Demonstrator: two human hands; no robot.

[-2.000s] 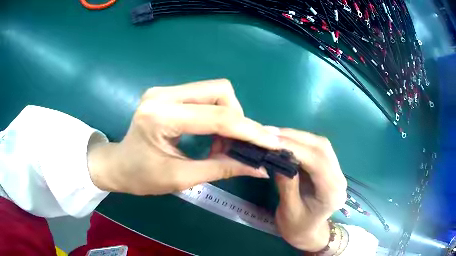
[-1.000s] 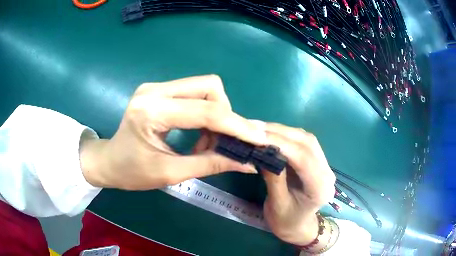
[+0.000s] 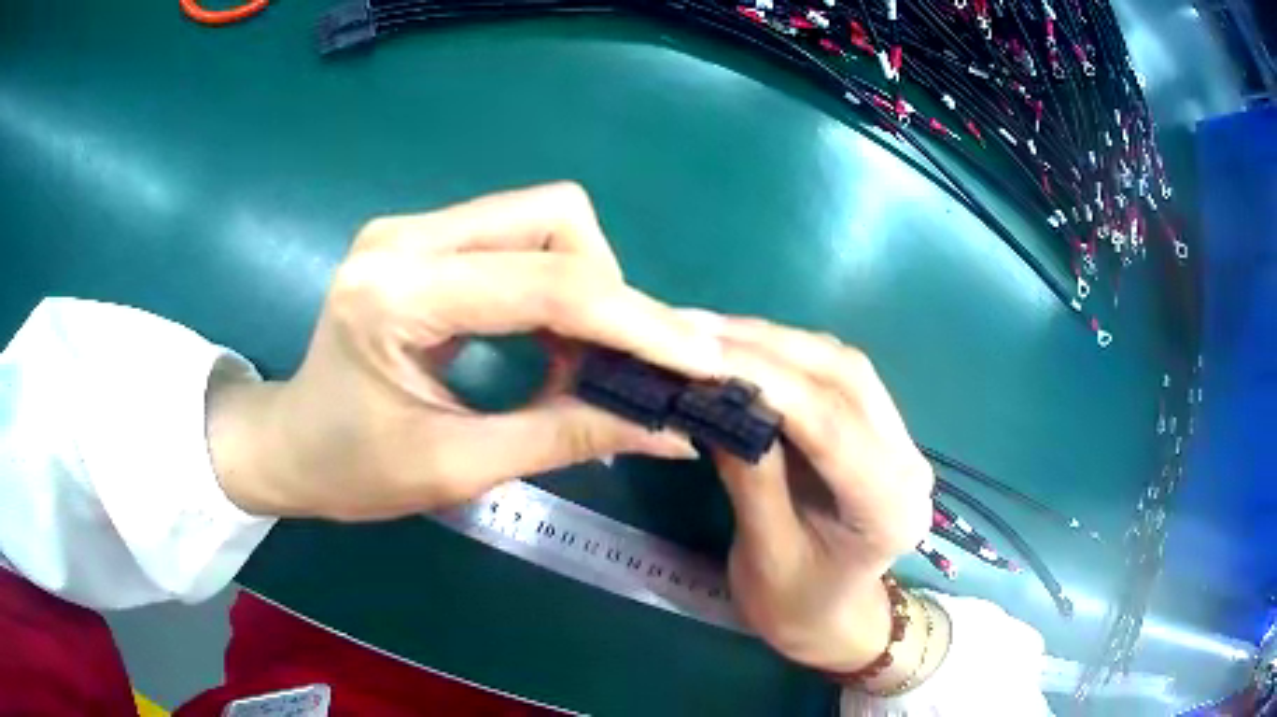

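Observation:
Two black connector housings [image 3: 678,404] are held side by side, end to end, tilted down to the right, their cavity faces towards me. My left hand [image 3: 448,357] pinches the left housing between thumb and fingers. My right hand [image 3: 826,490] grips the right housing, its fingers behind and its thumb below. Black wires with red sleeves and ring terminals [image 3: 980,537] show to the right of my right hand. Where they run behind the hand is hidden.
A steel ruler [image 3: 588,549] lies below the hands along the near edge. A harness pile [image 3: 966,98] with red and white ends lies at the far right. Another connector housing [image 3: 346,27] lies at the far side, near an orange loop [image 3: 224,11].
Both hands and the housings appear slightly further left and up, and the background has shifted left too. The housings now face me a little more. The grip is unchanged.

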